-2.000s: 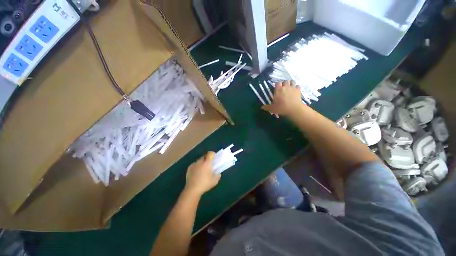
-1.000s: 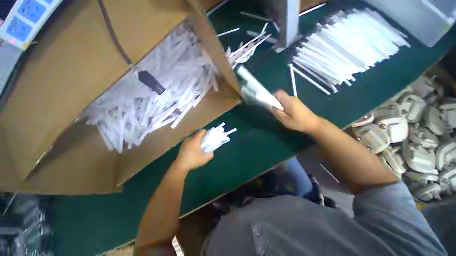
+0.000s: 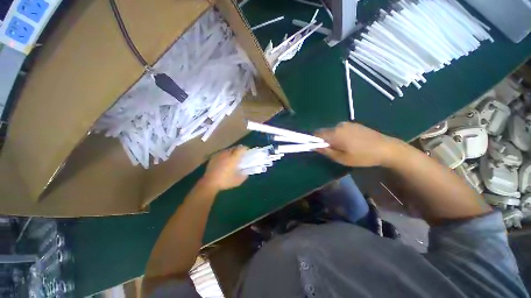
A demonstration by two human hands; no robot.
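Note:
My left hand (image 3: 226, 169) is closed around a bundle of white plastic sticks (image 3: 256, 160), whose ends stick out to the right. My right hand (image 3: 354, 144) pinches the ends of a few white rods (image 3: 285, 135) that spread out to the left. These rods reach to the bundle; whether they touch it is hard to tell. A fanned pile of long white rods (image 3: 416, 43) lies at the upper right of the green bench. A large open carton (image 3: 174, 177) holds a jumbled heap of whitish translucent pieces (image 3: 192, 87).
A black cable with a dark connector (image 3: 170, 87) hangs over the carton. Odd sticks (image 3: 291, 46) lie by the metal post (image 3: 343, 20). Beige-grey moulded housings (image 3: 495, 174) are at the right. A power strip (image 3: 23, 23) is upper left. A lower carton (image 3: 204, 276) shows below the bench edge.
My right hand has gone from the fanned pile to beside the bundle, with rods now in its fingers. My left hand still holds its bundle. The camera view has shifted.

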